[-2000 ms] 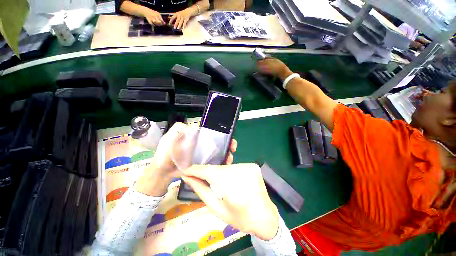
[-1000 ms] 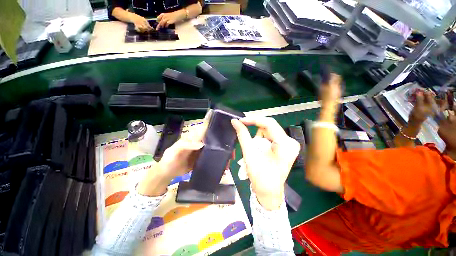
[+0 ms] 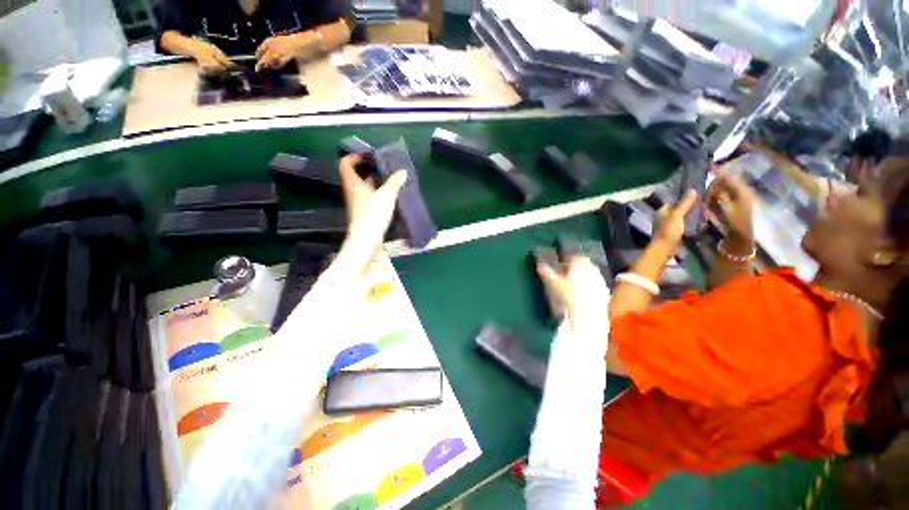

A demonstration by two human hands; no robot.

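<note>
My left hand [image 3: 371,211] is stretched out over the green strip, fingers spread. Its thumb side touches a dark narrow box [image 3: 411,204], which lies slanted over the strip's pale edge; whether I grip it is unclear. My right hand [image 3: 566,284] is blurred and rests at a group of dark boxes [image 3: 581,251] on the green bench; its grip cannot be told. A flat dark panel or box part [image 3: 384,389] with a paler face lies on the printed sheet [image 3: 234,374].
Dark box shells [image 3: 75,299] are heaped at left. A silver-topped bottle [image 3: 235,274] stands at the sheet's top left. Several boxes [image 3: 217,195] lie on the strip, one [image 3: 510,356] on the bench. A person in orange [image 3: 728,349] works close at right, another person's hands [image 3: 276,50] beyond.
My hands have parted from the box held over the sheet. The left has moved forward to the strip, the right to the boxes at right. The flat dark panel stays on the sheet.
</note>
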